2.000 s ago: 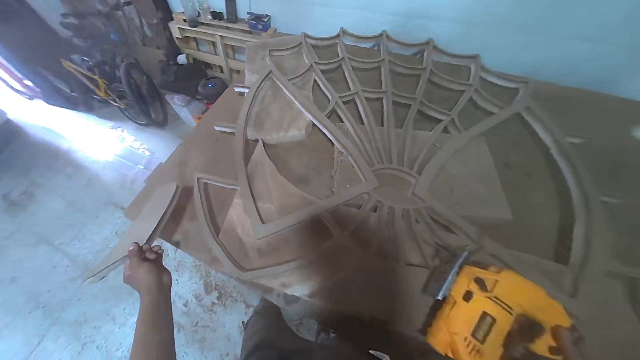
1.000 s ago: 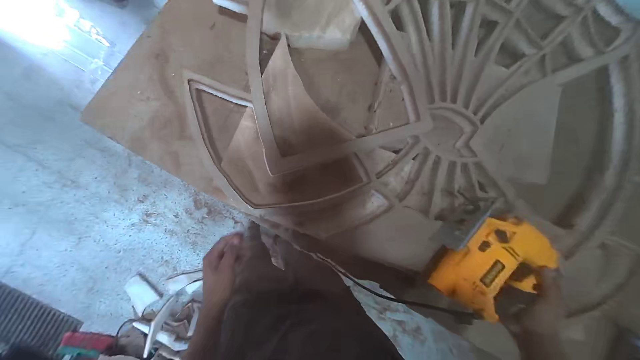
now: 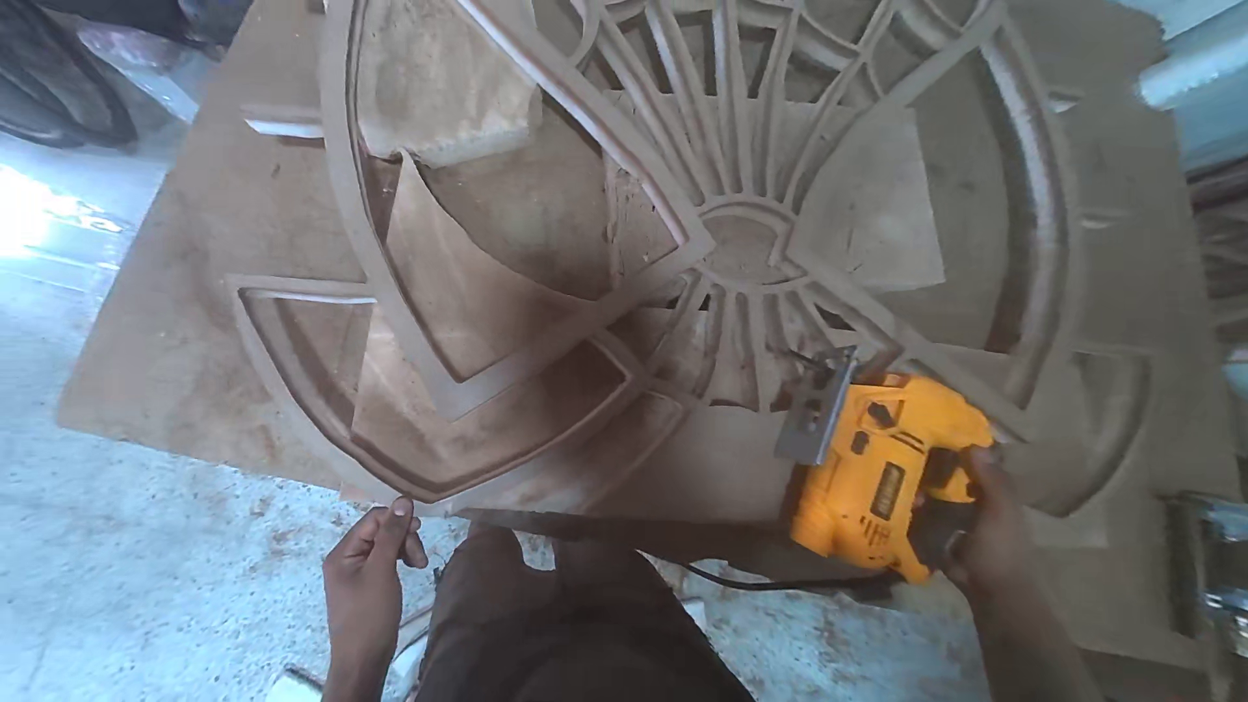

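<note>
A yellow DeWalt jigsaw (image 3: 877, 468) lies on its side in my right hand (image 3: 990, 526), its metal base plate and blade turned toward the work. Beneath and beyond it spreads a cut fretwork panel (image 3: 682, 224) of brown board, with ribs fanning out from a small oval hub. My left hand (image 3: 375, 546) is at the near edge of the work, beside the panel's lower left curved corner, its fingertips close together. Whether it touches the board cannot be told. A pointed thin board piece (image 3: 468, 273) shows through the panel's left opening.
A large brown sheet (image 3: 166, 341) lies under the panel. A pale block (image 3: 448, 107) sits within the left opening. The jigsaw's black cord (image 3: 751, 583) runs near my legs. Dust and scraps lie on the floor (image 3: 195, 575). Part of a bicycle wheel (image 3: 58, 88) shows at upper left.
Two seconds ago my left hand held a thin pointed offcut over the floor; that offcut is no longer in it. The hand has since come to the panel's near edge. My right hand keeps the jigsaw.
</note>
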